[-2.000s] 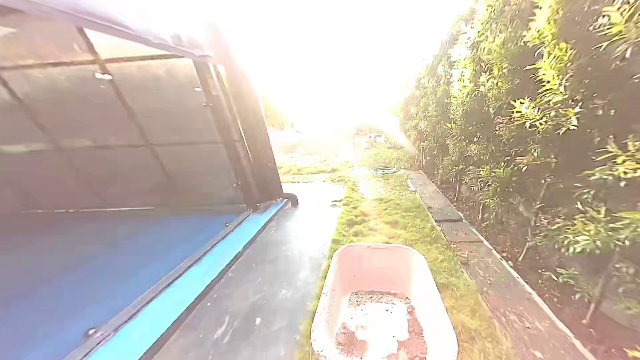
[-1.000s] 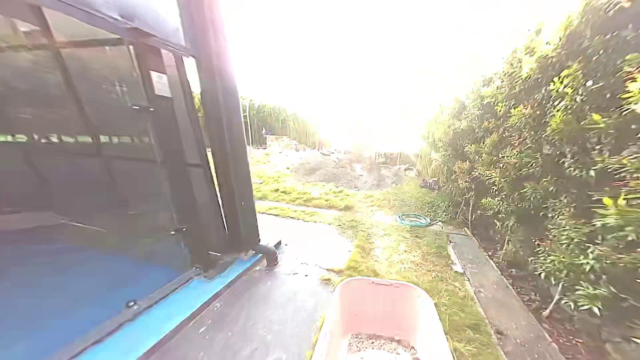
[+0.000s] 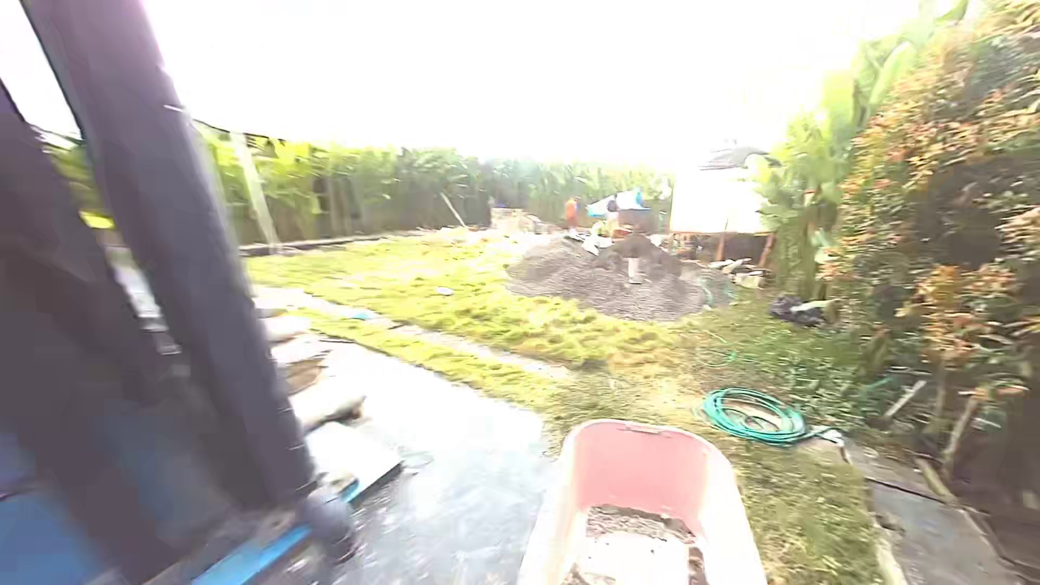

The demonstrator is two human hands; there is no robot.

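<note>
Neither my left hand nor my right hand shows in the head view. A pink wheelbarrow tub stands upright at the bottom, right of centre, with some grey-brown sand or mortar residue on its floor. Its near end and any handles lie below the frame. Whether my hands touch it cannot be seen.
Dark posts rise at the left beside a concrete path and several filled sacks. A coiled green hose lies on grass at the right. Farther off are a gravel pile and hedges.
The view has moved forward along the path and turned left. The pink tub stays at the bottom of the view, while the posts, gravel pile and coiled hose appear nearer.
</note>
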